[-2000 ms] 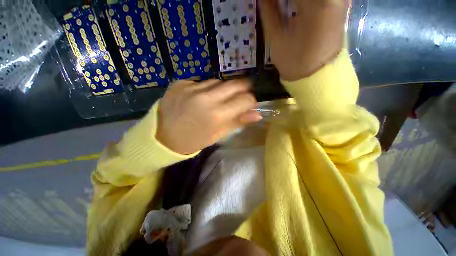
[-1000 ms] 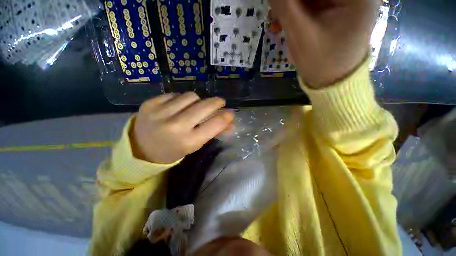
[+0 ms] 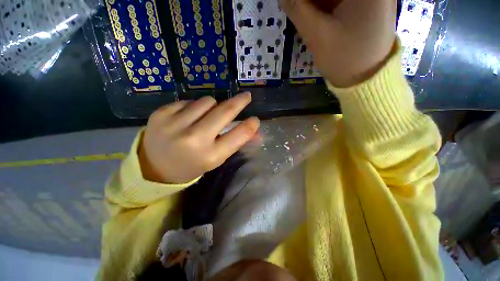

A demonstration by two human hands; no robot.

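Observation:
The clear tray lies in front of me. Two bare blue circuit boards sit at its left. A white adhesive pad covers the board right of them, with a thin blue and gold end showing. Another white-covered board is partly hidden by my right hand, which is over the tray; its fingertips are hidden or cut off by the top edge. My left hand is at the tray's near edge, thumb and fingers pinching a clear speckled film over my lap.
Another white-covered board shows at the tray's right end. Perforated white sticker sheets on shiny film lie at the upper left. The dark shiny bench top extends to the right. A pale bag-like shape is at the right edge.
The white pad on the third board has gone from slightly tilted and higher to straight and lower over the board. My left fingers have spread a little, the index reaching towards the tray.

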